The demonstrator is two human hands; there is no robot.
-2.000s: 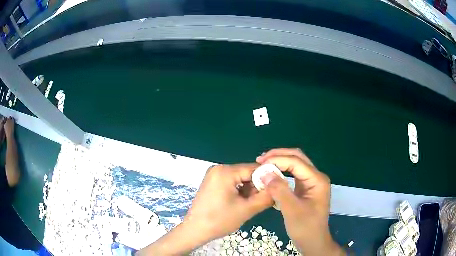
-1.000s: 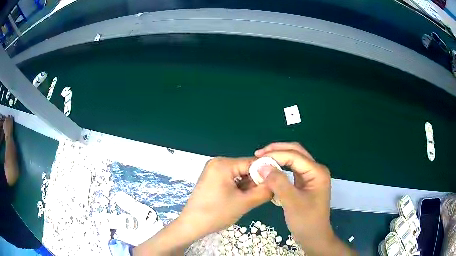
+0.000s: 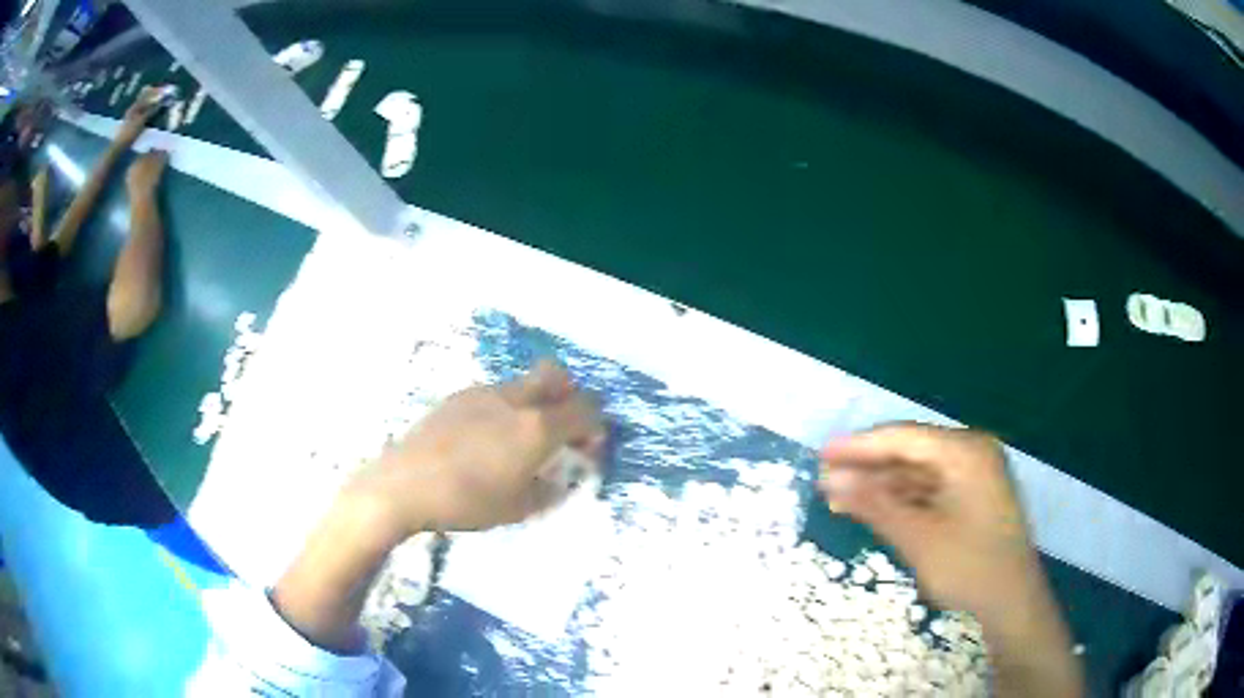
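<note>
My left hand (image 3: 505, 450) is over the bright white parts on the worktop at left, its fingers curled around a small white piece (image 3: 570, 471) that is partly hidden. My right hand (image 3: 935, 498) is by the belt edge at right, its fingers bent, with nothing visible in it. A heap of small cream-white inserts (image 3: 880, 607) lies below it. A shiny clear plastic bag (image 3: 669, 416) lies flat between the hands. White ovals, likely stacked car bases (image 3: 1190, 652), are cut off at the lower right corner.
The green conveyor belt (image 3: 819, 218) carries a square piece (image 3: 1080, 322), a white oval piece (image 3: 1166, 316) and several pieces at upper left. A pale post (image 3: 280, 116) stands at the belt edge rail (image 3: 546, 273). Other workers' arms (image 3: 137, 259) are at far left.
The view has turned left. My hands have moved apart, and the round white piece between them is no longer there. An oval piece now lies beside the square on the belt.
</note>
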